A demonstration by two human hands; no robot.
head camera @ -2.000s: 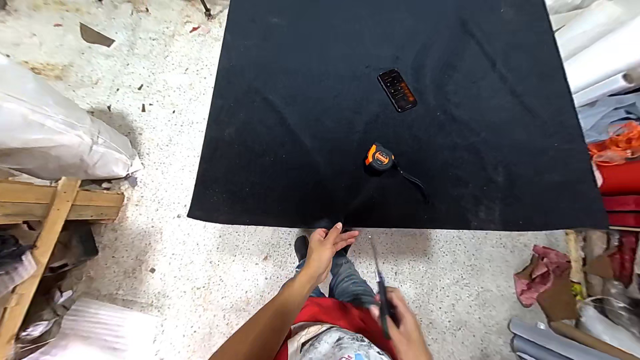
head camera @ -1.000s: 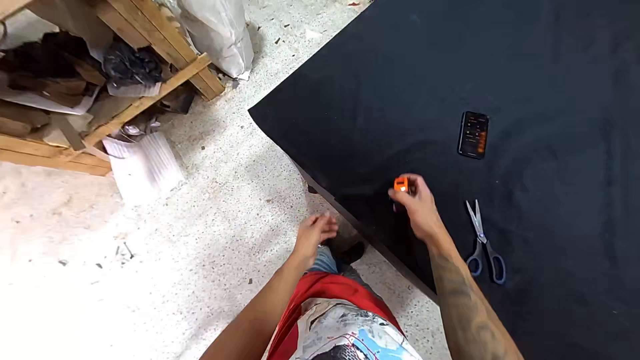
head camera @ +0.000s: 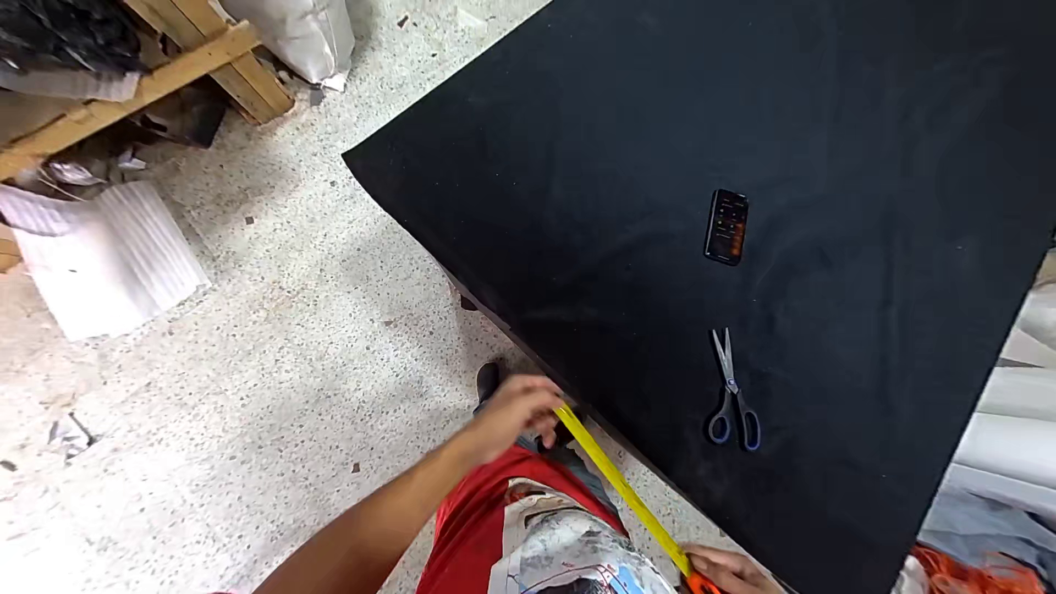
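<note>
My left hand [head camera: 520,415] pinches the free end of the yellow tape measure blade [head camera: 619,483], beside the near edge of the black fabric [head camera: 594,206]. At the bottom, my right hand [head camera: 730,569] holds the orange and black tape measure case [head camera: 701,584], partly cut off by the frame. The blade runs taut between both hands, along the fabric's edge and above my clothes. On the fabric lie scissors [head camera: 732,384] with slightly parted blades and dark blue handles, and above them a black smartphone [head camera: 726,227] with its screen lit.
A wooden rack [head camera: 124,95] with scraps and a white sack [head camera: 301,37] stand at the upper left. White foam sheeting [head camera: 115,256] lies on the speckled floor [head camera: 289,396]. White rolls [head camera: 1015,421] and orange material [head camera: 982,573] are at the right.
The tape blade has been drawn out between my hands. My right hand has brought the case from over the fabric down to its near edge. The view has shifted.
</note>
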